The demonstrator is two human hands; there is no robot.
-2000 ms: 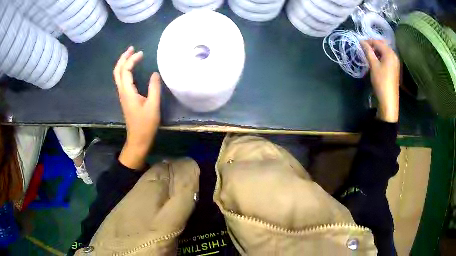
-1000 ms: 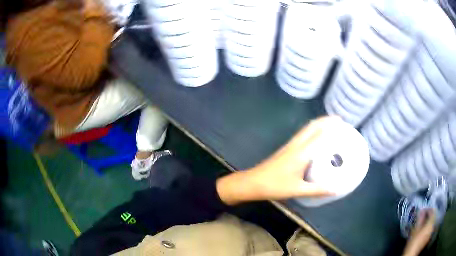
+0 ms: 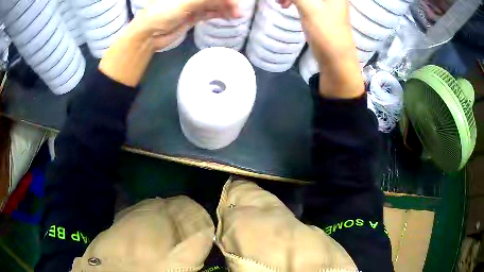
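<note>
A white round plastic housing (image 3: pixel 217 114) with a small dark centre hole stands upright on the dark bench top in front of me; neither hand touches it. My left hand (image 3: pixel 178 21) is raised at the top, blurred, over the ribbed stacks; I cannot tell whether it holds anything. My right hand (image 3: pixel 323 26) is also raised at the top, its fingers cut off by the picture's edge. Whitish loose rings (image 3: pixel 386 98) lie in a tangled pile at the right of the bench.
Ribbed white stacks (image 3: pixel 45 45) line the back. A green desk fan (image 3: pixel 439 119) stands at the right, with crumpled clear film (image 3: pixel 406 48) behind the rings. The bench's light-brown edge (image 3: pixel 212 164) runs above my knees. A cardboard carton (image 3: pixel 411 239) is at the lower right.
My left hand has let go of the white housing and moved up to the back. My right hand has left the ring pile and is raised too. The view has swung back from the left.
</note>
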